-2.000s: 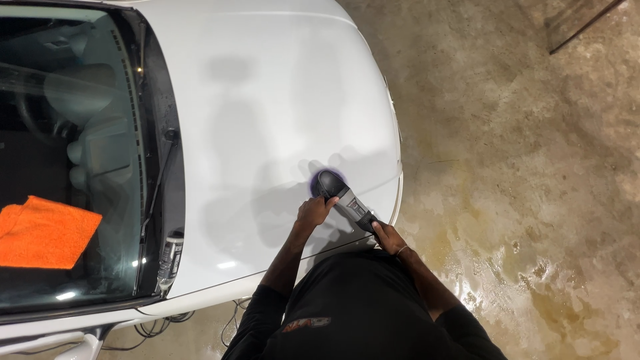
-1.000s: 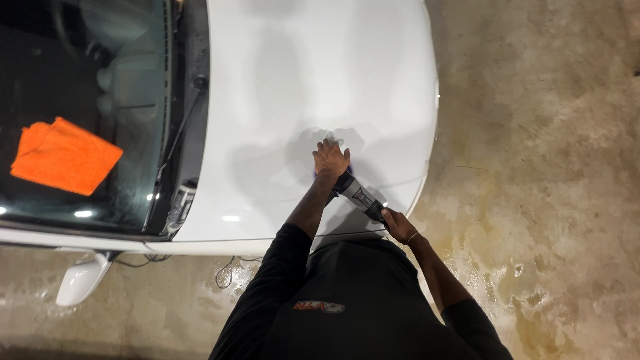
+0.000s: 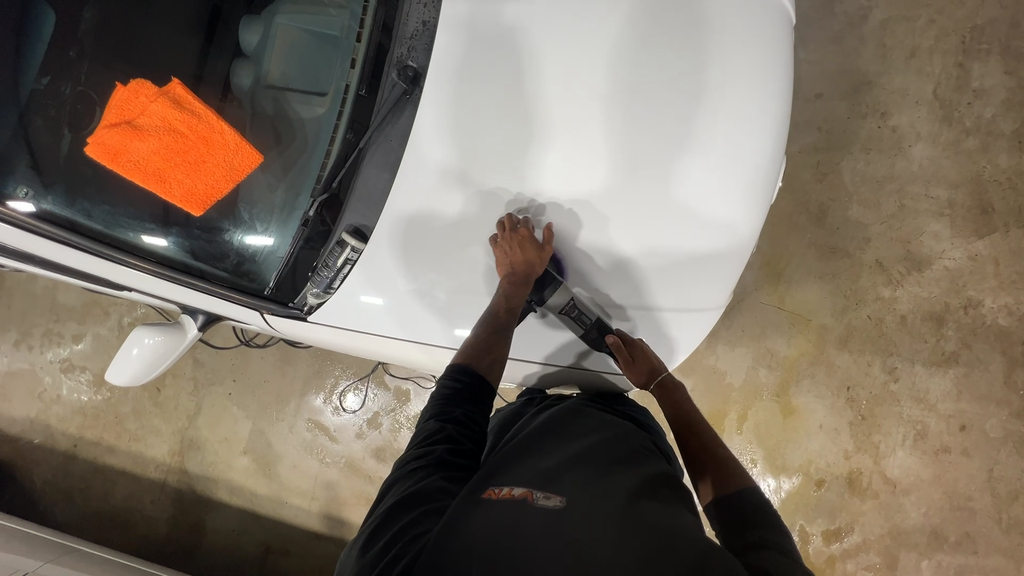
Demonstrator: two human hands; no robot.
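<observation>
A grey and black car polisher (image 3: 572, 308) with a dark purple pad rests on the white hood (image 3: 528, 104) of a car, near its side edge. My left hand (image 3: 520, 250) lies over the polisher's head, fingers curved and a little apart, and hides most of the head and pad. At the rear end of the body, my right hand (image 3: 636, 360) is wrapped around the black handle. An orange microfiber towel (image 3: 176, 148) lies folded on the windshield. A bottle (image 3: 334, 268) lies in the corner between hood and windshield.
A wiper arm (image 3: 360, 144) runs along the windshield's base. The side mirror (image 3: 152, 352) sticks out at the lower left. Black cable (image 3: 360, 388) loops on the wet concrete floor (image 3: 888, 320) beside the car. Part of another light-coloured vehicle (image 3: 56, 552) shows at the bottom left.
My left hand has moved from the front of the polisher's body to over its head. The polisher has shifted along the hood toward the windshield. The view has moved too.
</observation>
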